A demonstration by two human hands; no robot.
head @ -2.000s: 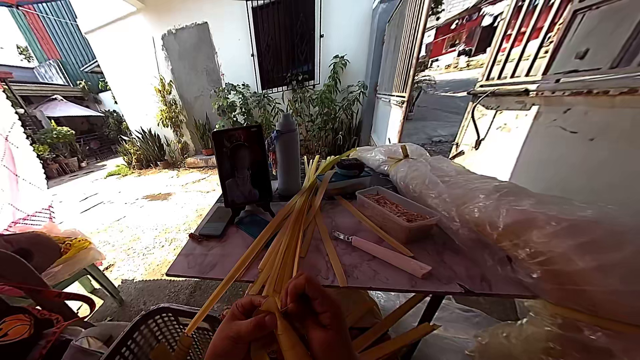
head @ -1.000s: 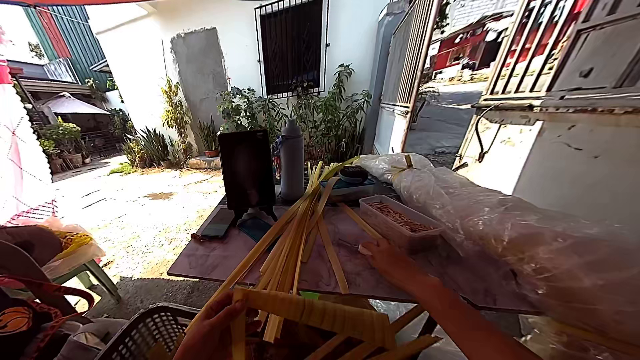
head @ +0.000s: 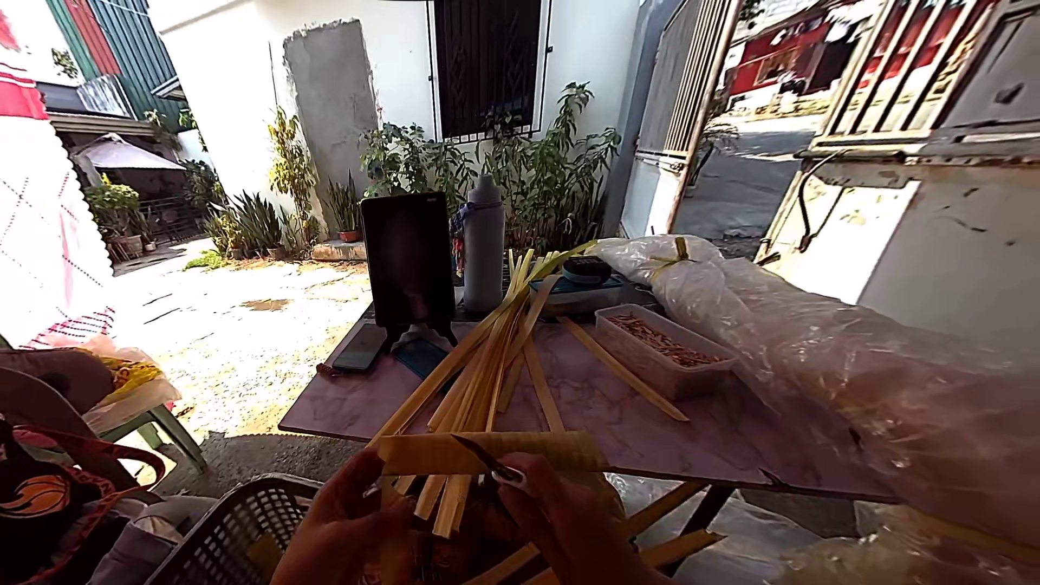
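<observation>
My left hand (head: 349, 512) grips the left end of a wide, folded pale leaf strip (head: 512, 452), held level near the table's front edge. My right hand (head: 552, 504) is closed on a small knife (head: 487, 459), its pointed dark blade lying against the strip's face; part of its handle is hidden by the fingers. Behind both hands a bundle of long pale leaf strips (head: 487, 366) fans over the table (head: 731, 439), with its ends hanging over the front edge. One loose strip (head: 621, 370) lies beside a plastic tub (head: 662, 349) of small brown pieces.
A dark tablet on a stand (head: 409, 260), a phone (head: 360, 349) and a grey bottle (head: 484, 244) stand or lie at the back left. A large plastic-wrapped bundle (head: 796, 349) fills the right side. A plastic basket (head: 236, 520) sits below at left, near a bag (head: 49, 487).
My right hand has come back from beside the tub to the wide strip, now with the knife in it. The pink-handled thing seen on the table earlier is gone from there. My left hand still holds the strip.
</observation>
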